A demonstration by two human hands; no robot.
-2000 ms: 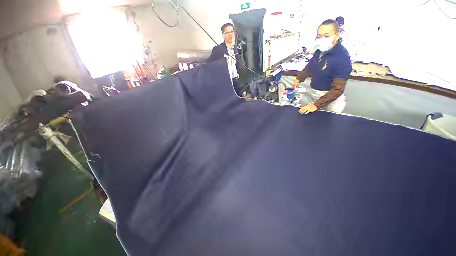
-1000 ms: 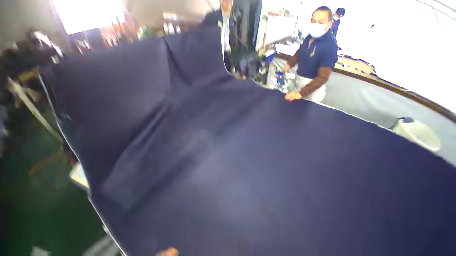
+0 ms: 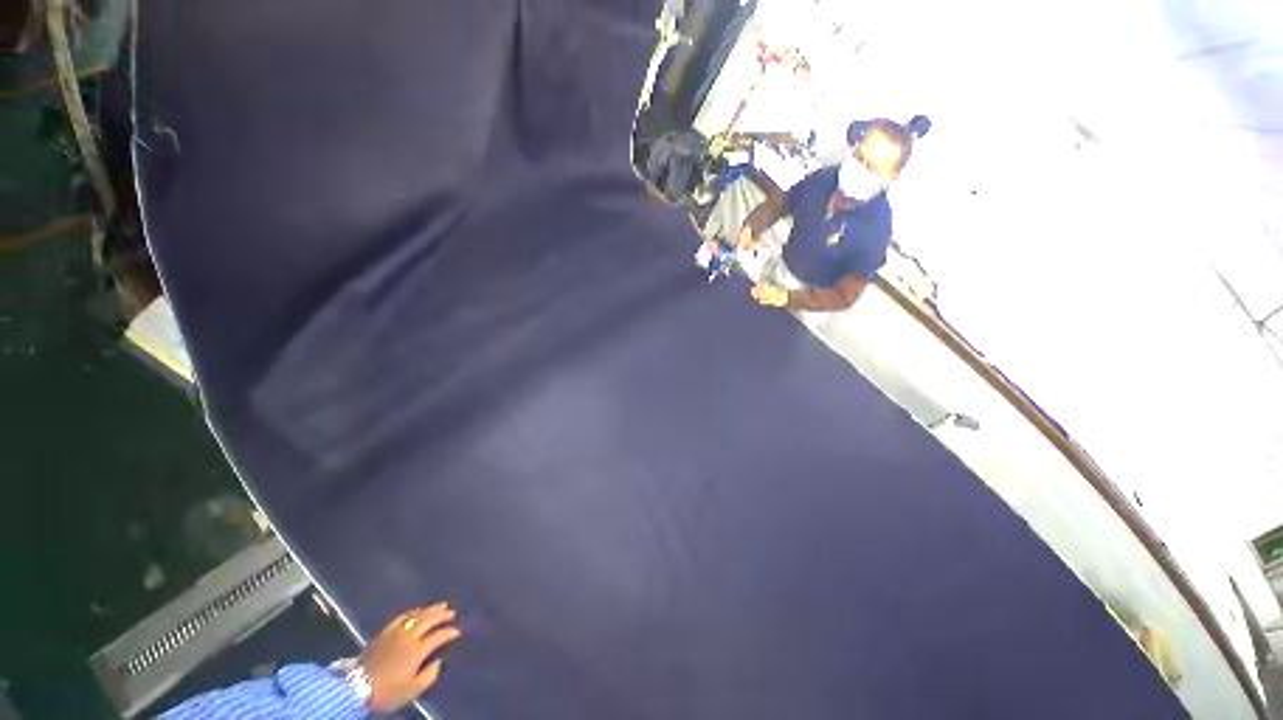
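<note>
The dark navy cloth (image 3: 633, 422) spreads across most of the view, with a pale edge along its left side and folds in its upper left part. My left hand (image 3: 408, 656), with a ring, a wristwatch and a blue striped sleeve, comes in from the bottom left. It lies on the cloth beside the left edge, fingers a little apart, holding nothing that I can see. My right hand is out of the picture.
A masked worker (image 3: 840, 232) stands at the cloth's far edge, hands near a small red and blue item (image 3: 715, 258). Behind is a white-topped, brown-edged table (image 3: 1112, 281). At lower left, a grey slotted metal part (image 3: 211, 612) stands beside the cloth over dark green floor (image 3: 85, 464).
The view has tilted down and turned. My left hand, only fingertips at the bottom edge a second ago, now shows fully on the cloth. The second person at the back is out of view.
</note>
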